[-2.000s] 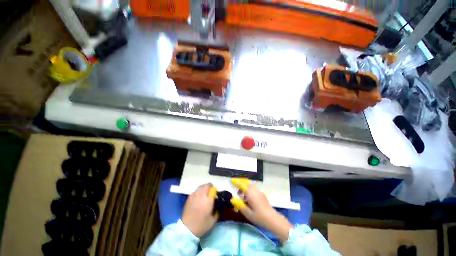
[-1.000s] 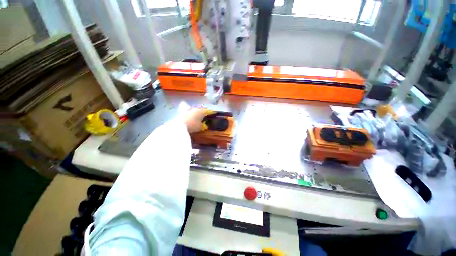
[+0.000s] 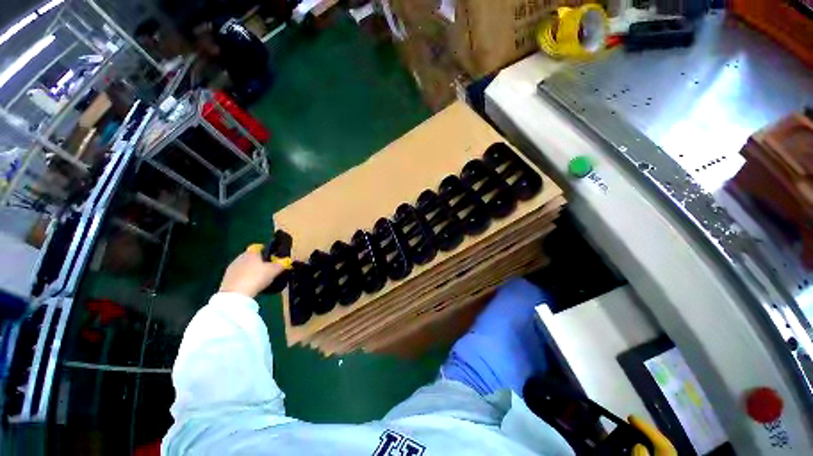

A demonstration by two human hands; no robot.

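Observation:
My left hand (image 3: 251, 269), yellow on its fingertips, grips a black plastic housing (image 3: 282, 244) at the near-left corner of the cardboard stack (image 3: 383, 178). A row of several black housings (image 3: 385, 248) lies side by side on the top sheet, next to the held one. My right hand (image 3: 652, 438) is low at the right, mostly cut off by the bottom edge; its yellow fingertips are on another black housing (image 3: 579, 414). An orange-brown fixture (image 3: 784, 165) at the right edge is cut off; no housing shows on its visible part.
The machine's front rail carries a green button (image 3: 580, 166) and a red button (image 3: 764, 404), with a touchscreen (image 3: 682, 396) below. Yellow tape (image 3: 575, 31) and cartons (image 3: 499, 31) are at the top. A metal-framed cart (image 3: 209, 147) and a person (image 3: 241, 53) are beyond the green floor.
The view has swung left to the cardboard stack. My left hand has moved from the left fixture to the stack with a housing. More of my right hand's housing shows.

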